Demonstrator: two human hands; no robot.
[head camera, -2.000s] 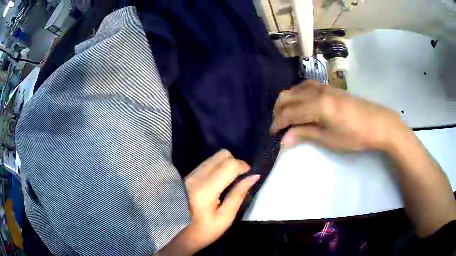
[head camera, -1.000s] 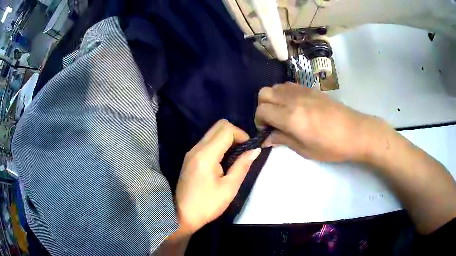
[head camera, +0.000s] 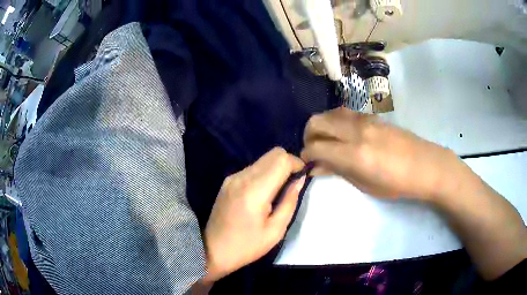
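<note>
A dark navy denim garment (head camera: 248, 92) lies left of the needle area, with its pale, finely striped wrong side (head camera: 110, 167) at the far left. My left hand (head camera: 254, 210) pinches the garment's dark edge between thumb and fingers. My right hand (head camera: 370, 152) holds the same edge just beside it, its fingertips close to my left fingertips. The right hand is slightly blurred. The garment's upper edge reaches the presser foot area (head camera: 340, 86); whether it lies under the foot cannot be told.
The cream sewing machine head (head camera: 462, 20) spans the top right, with a long pale guard (head camera: 323, 37) and a ribbed knob (head camera: 378, 86). The white machine table (head camera: 370, 224) has a dark front edge. Small cluttered items line the far left.
My left hand has moved up and right from lower on the edge to meet my right hand. The thick fold seen between the hands a second ago now shows only as a thin dark edge.
</note>
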